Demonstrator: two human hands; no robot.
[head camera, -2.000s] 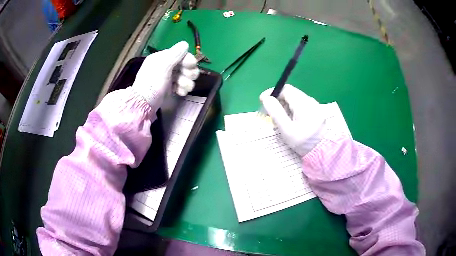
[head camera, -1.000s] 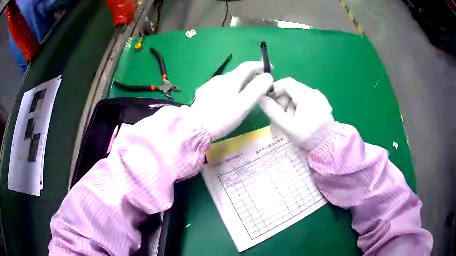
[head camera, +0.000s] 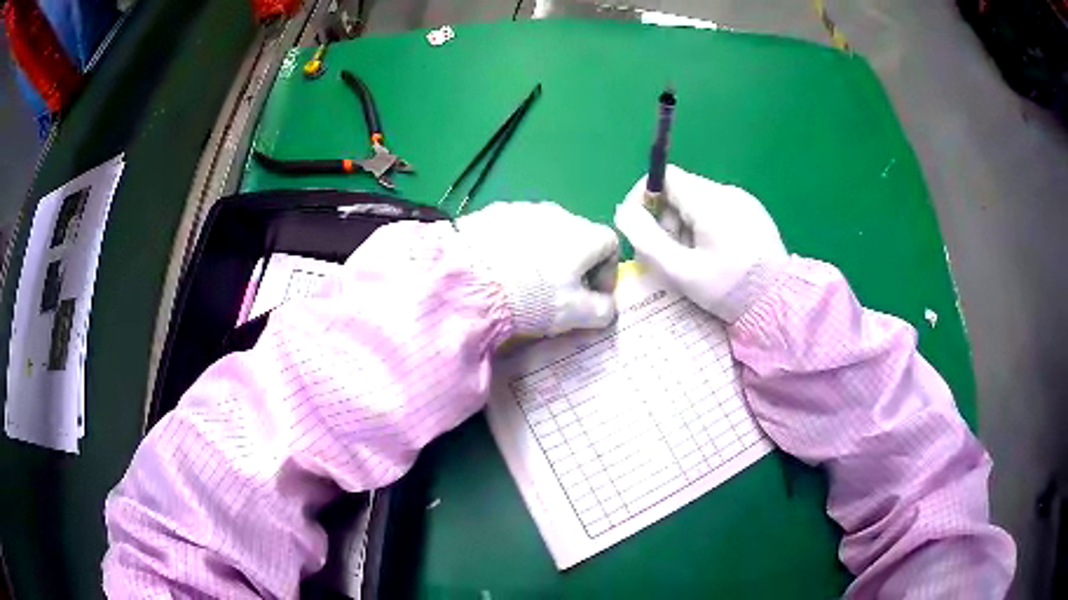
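Observation:
The record sheet (head camera: 632, 410), white paper with a printed grid, lies tilted on the green mat. A yellow patch shows at its top edge, mostly under my left hand. My right hand (head camera: 703, 240), gloved white, is over the sheet's upper right part and grips a dark pen (head camera: 661, 147) that points up and away. My left hand (head camera: 545, 264), also gloved, rests with curled fingers over the sheet's top left edge. Whether it pinches anything is hidden by the fingers.
Diagonal cutters (head camera: 372, 161) and tweezers (head camera: 494, 147) lie on the mat (head camera: 761, 106) beyond the black tray (head camera: 193, 293). The tray holds papers, partly under my left sleeve. A printed picture sheet (head camera: 61, 352) lies on the dark green belt at left.
My left hand has come away from the pen and moved down to the sheet's top edge, uncovering the tweezers. My right hand still holds the pen, now slightly farther right.

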